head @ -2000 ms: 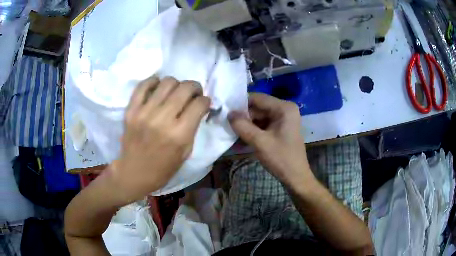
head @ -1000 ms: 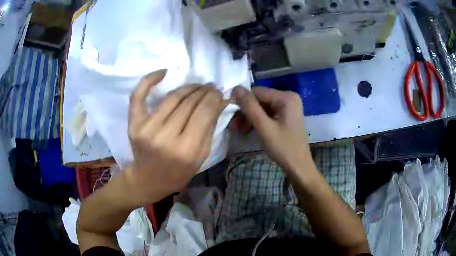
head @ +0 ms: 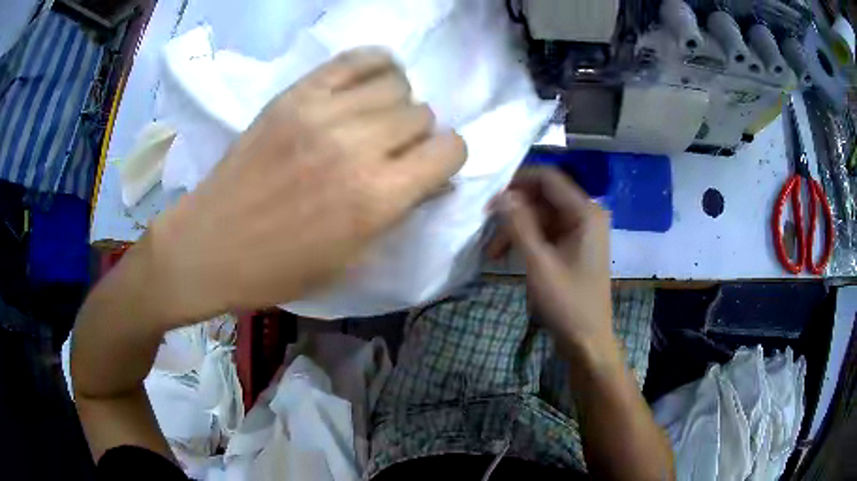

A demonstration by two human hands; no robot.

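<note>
A white cloth garment piece point(head: 413, 254) lies bunched on the table left of the overlock machine point(head: 658, 103) and hangs over the front edge. My left hand point(head: 329, 169) is large and blurred over the cloth, its fingers curled onto a fold of it. My right hand point(head: 554, 235) is at the right edge of the cloth, thumb and fingers pinched at that edge, slightly blurred. The fingertips of my left hand are partly hidden.
A blue pad point(head: 639, 193) lies before the machine. Red-handled scissors point(head: 803, 221) lie at the right. Stacked white pieces point(head: 733, 413) hang lower right. More white cloth point(head: 301, 413) is below the table edge, beside a red basket point(head: 256, 352). Checked cloth point(head: 460, 366) covers the lap.
The view has shifted, showing more of the machine's knobs. My left hand has moved up and closer to the camera. My right hand stays at the cloth's right edge.
</note>
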